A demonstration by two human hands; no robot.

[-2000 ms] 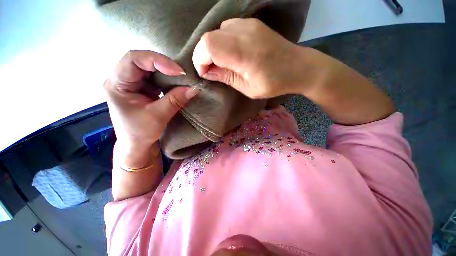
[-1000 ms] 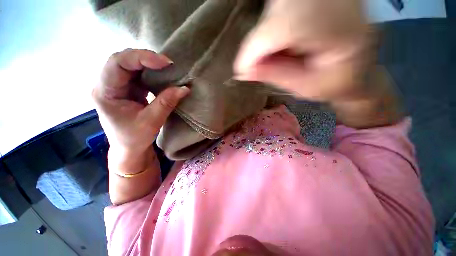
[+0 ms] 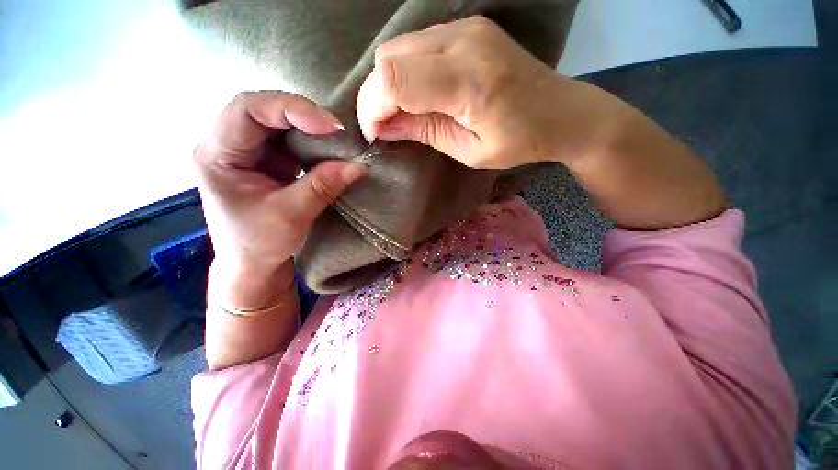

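Note:
A thick olive-brown cloth (image 3: 276,46) lies over the table edge and hangs down to the lap. My left hand (image 3: 266,174) pinches a fold of it, thumb in front and fingers behind and above. My right hand (image 3: 459,96) is at the same fold, its thumb and forefinger closed together just right of the left thumb tip. A needle is too small to make out at the right fingertips. Pale stitch-like lines (image 3: 369,231) run along the cloth below the left thumb.
A white table (image 3: 83,119) spans the top and left. A slim dark tool (image 3: 722,14) lies at its far right. Below the table at left are a blue item (image 3: 181,257) and a pale blue cloth-like item (image 3: 108,340). Dark grey floor (image 3: 781,174) shows at right.
One second ago my right hand was raised to the right, blurred and off the fold; now it is back at the fold. My left hand still pinches the cloth.

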